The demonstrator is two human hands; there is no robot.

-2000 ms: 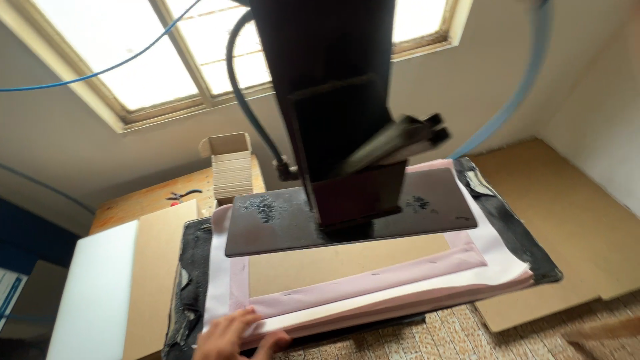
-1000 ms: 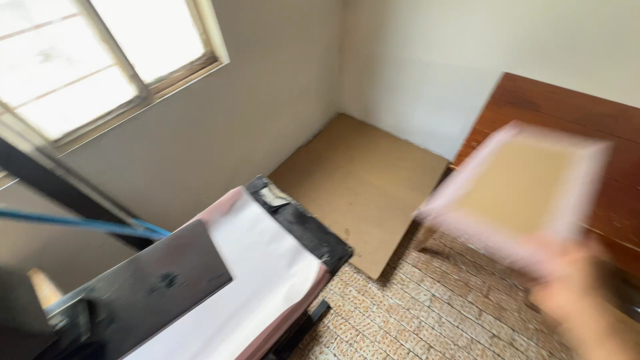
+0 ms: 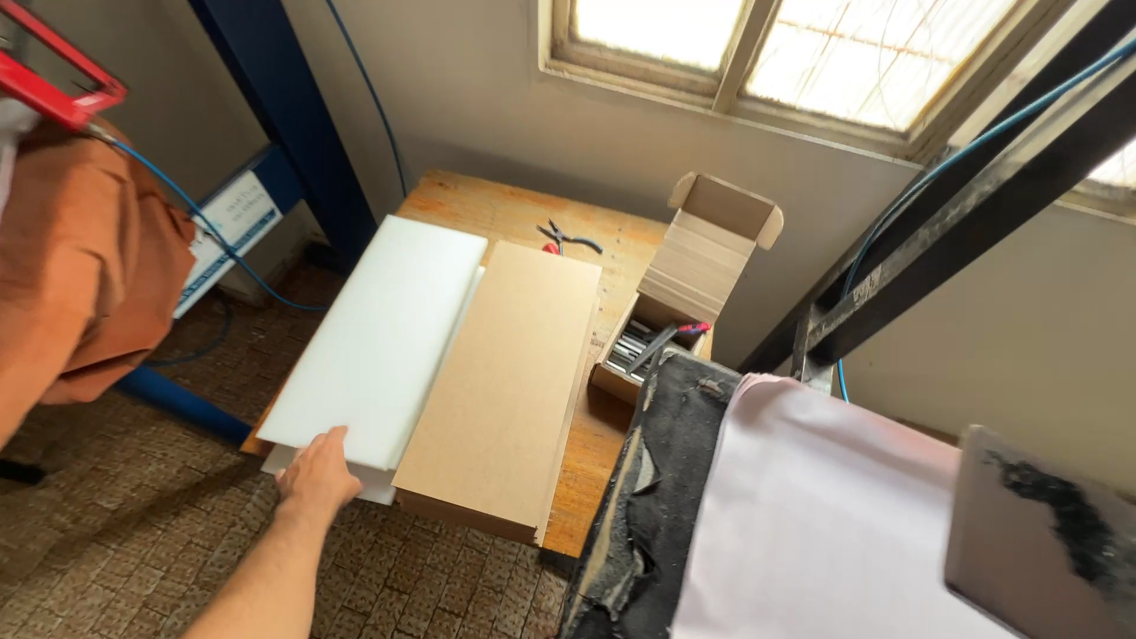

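Observation:
My left hand (image 3: 319,475) reaches in from the bottom left, its fingers at the near end of a stack of white foam-like sheets (image 3: 382,337). Whether the fingers grip a sheet is not clear. Beside that stack lies a pile of brown cardboard sheets (image 3: 506,390), both on a wooden table (image 3: 568,475). At the lower right, pink cloth (image 3: 816,524) covers a padded black press bed, partly under a dark metal plate (image 3: 1038,532). My right hand is out of view.
An open cardboard box (image 3: 621,377) of metal pieces stands behind the press bed. Pliers (image 3: 568,238) lie at the table's back. Orange-brown cloth (image 3: 89,266) hangs at the left near a blue frame (image 3: 293,115). A blue air hose (image 3: 887,213) runs along the black frame.
The view has swung far left, from the red-brown table to the wooden one. The pale-bordered brown panel held by a hand one second ago is out of view. My left hand is now at the white stack.

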